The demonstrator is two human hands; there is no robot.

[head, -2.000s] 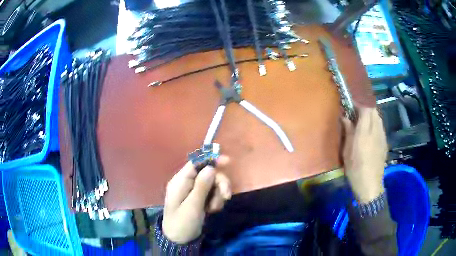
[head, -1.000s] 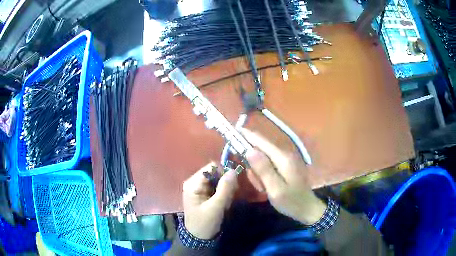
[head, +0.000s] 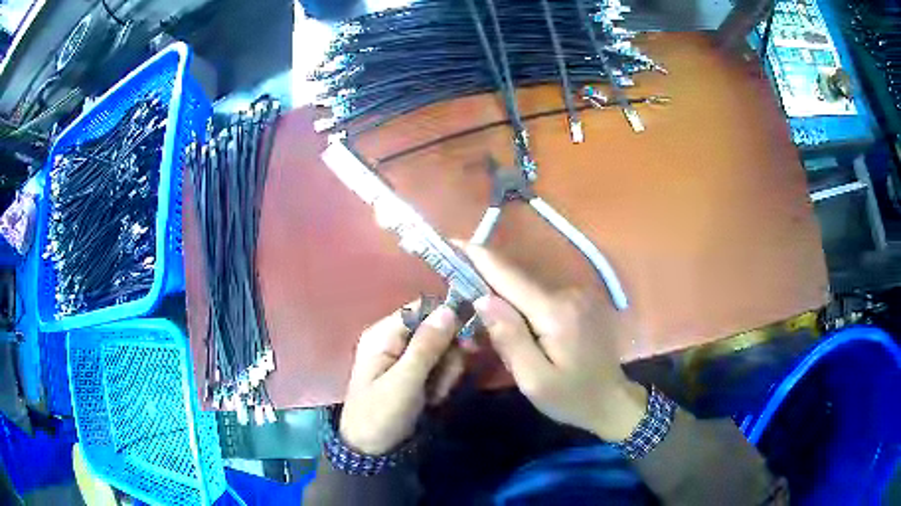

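My right hand holds the lower end of a silver loading bar, which slants up and left above the board. My left hand pinches small dark and silver connector pieces at that same end of the bar. The fingers hide how they touch the bar. Pliers with dark jaws and white handles lie open on the board behind my hands. One handle is partly covered by my right hand.
A wide pile of black cables lies at the back of the reddish-brown board. A cable bundle lies at left. A full blue basket, an empty lighter basket and a control panel flank it; a round bin is lower right.
My right hand has left the board's right side with the bar and come beside my left hand. Over the last second, the left-hand pieces have moved against the bar's lower end.
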